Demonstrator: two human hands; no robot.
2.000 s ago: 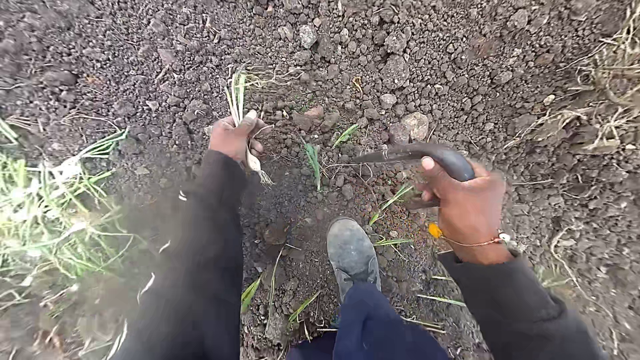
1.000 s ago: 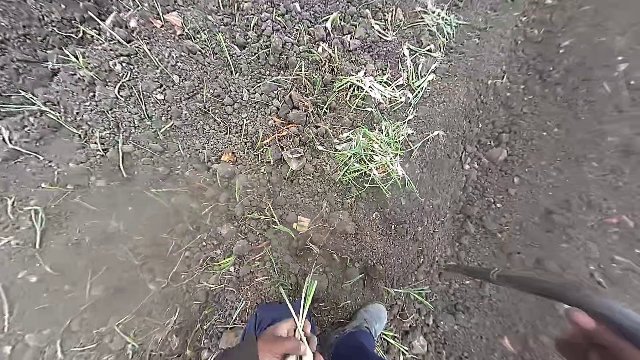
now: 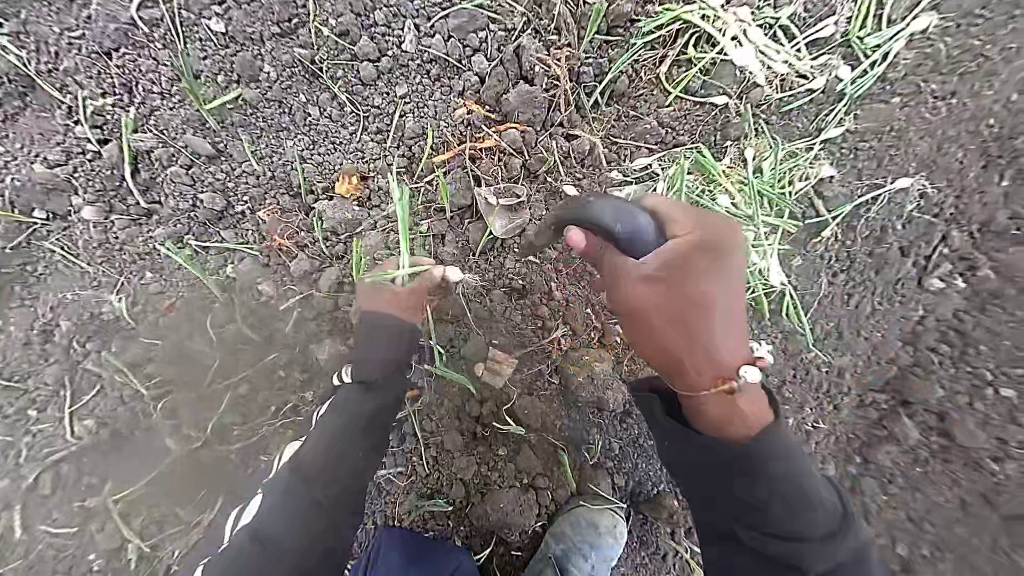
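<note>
My left hand, left of the middle, is closed round a few green-leaved bulb plants; one pale bulb with thin roots pokes out at its right side. To the right, my right hand grips a dark, curved tool that looks like a horn or a sickle's handle; its tip points left and down, just above the soil. Whether it has a blade cannot be told. Beyond my right hand lies a heap of pulled bulb plants with white bulbs and green leaves.
Clods and loose soil cover the ground, with scattered green shoots at the left. A shoe stands at the bottom. A pale, flat fragment lies between my hands, and a brownish piece lies nearer.
Since one second ago, my left hand has moved forward from near my legs, still holding plants. My right hand has come in from the right edge with the tool. The view has shifted strongly.
</note>
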